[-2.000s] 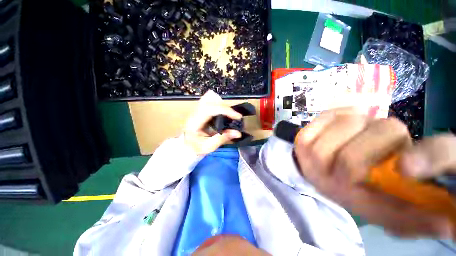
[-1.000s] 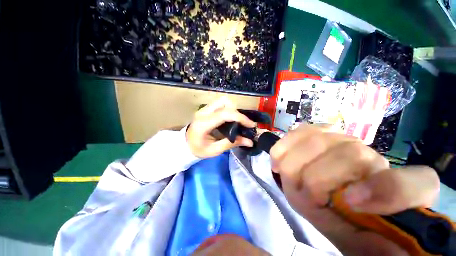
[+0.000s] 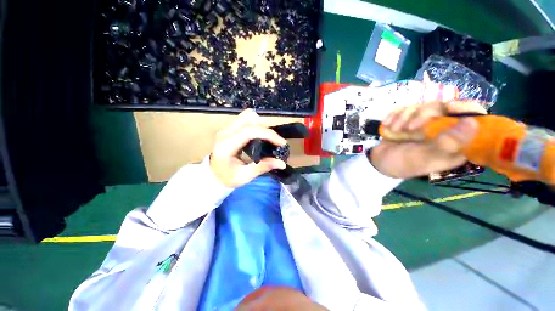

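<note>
My left hand (image 3: pixel 238 149) is closed around a black tube body (image 3: pixel 258 150), held end-on above the cardboard sheet. A black fitting (image 3: pixel 292 130) sticks out to the right at the tube's end. My right hand (image 3: pixel 426 140) grips the orange electric screwdriver (image 3: pixel 505 146). Its dark nose (image 3: pixel 372 127) points left, over the mechanism of the automatic screw feeder (image 3: pixel 353 115). Whether the tip touches the feeder cannot be told. No screw can be made out.
The parts tray (image 3: pixel 207 110) of loose black parts lies beyond the cardboard sheet (image 3: pixel 173 143). The foam rack (image 3: pixel 45 152) stands at left. A labelled plastic bag (image 3: pixel 367 64) and a crumpled clear bag (image 3: pixel 453 76) lie beyond the feeder. A black cable (image 3: pixel 481 223) crosses the lower right.
My right hand has moved the screwdriver from the tube end, up and right to over the feeder. My left hand still holds the tube. The view has shifted slightly.
</note>
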